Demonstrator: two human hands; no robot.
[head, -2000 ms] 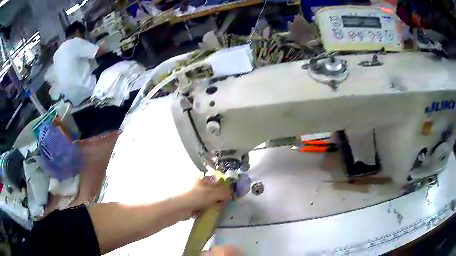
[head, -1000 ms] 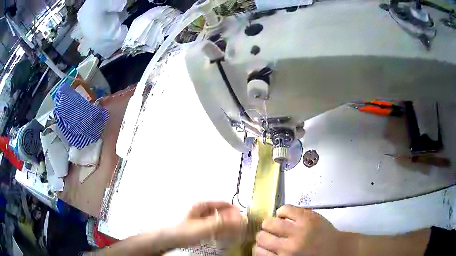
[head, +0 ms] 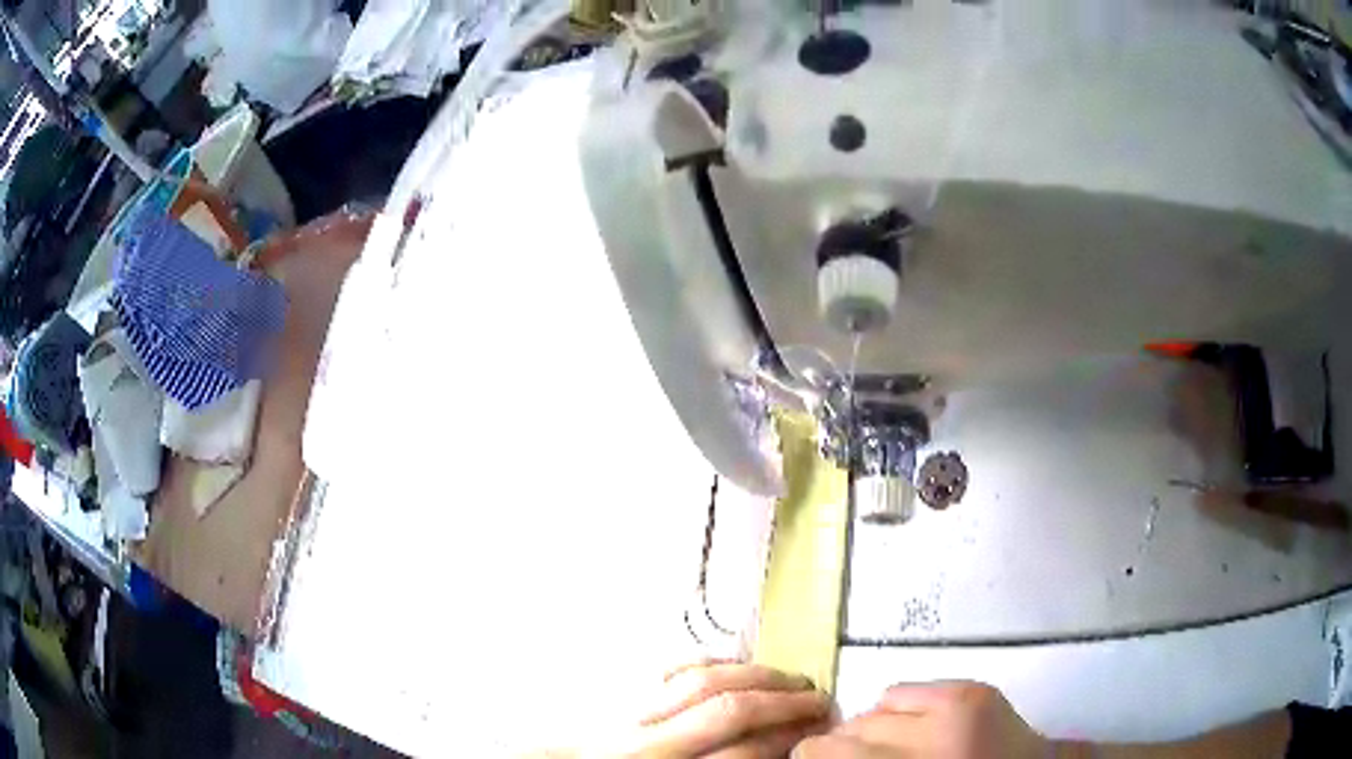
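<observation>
A narrow olive-yellow fabric strip (head: 805, 571) runs from the presser foot area (head: 833, 430) of the off-white sewing machine (head: 1023, 267) straight toward me. My left hand (head: 734, 715) lies on the near end of the strip, fingers together and pressing or holding it at the table's front. My right hand (head: 942, 727) is beside it, at the strip's right edge, with its fingertips curled close to the left hand. Both hands are partly cut off by the bottom edge, so their grip is partly hidden. A white ribbed knob (head: 887, 497) sits right of the strip.
The orange-handled tool (head: 1179, 350), a black holder (head: 1278, 430) and a thin dark tool (head: 1297, 509) lie on the machine bed at right. A blue-and-white striped cloth (head: 193, 312) and pale cloths (head: 126, 430) lie on a brown surface at left.
My left hand has moved from beside the strip onto its near end. My right hand sits lower, nearer the bottom edge. The view has moved closer to the machine head.
</observation>
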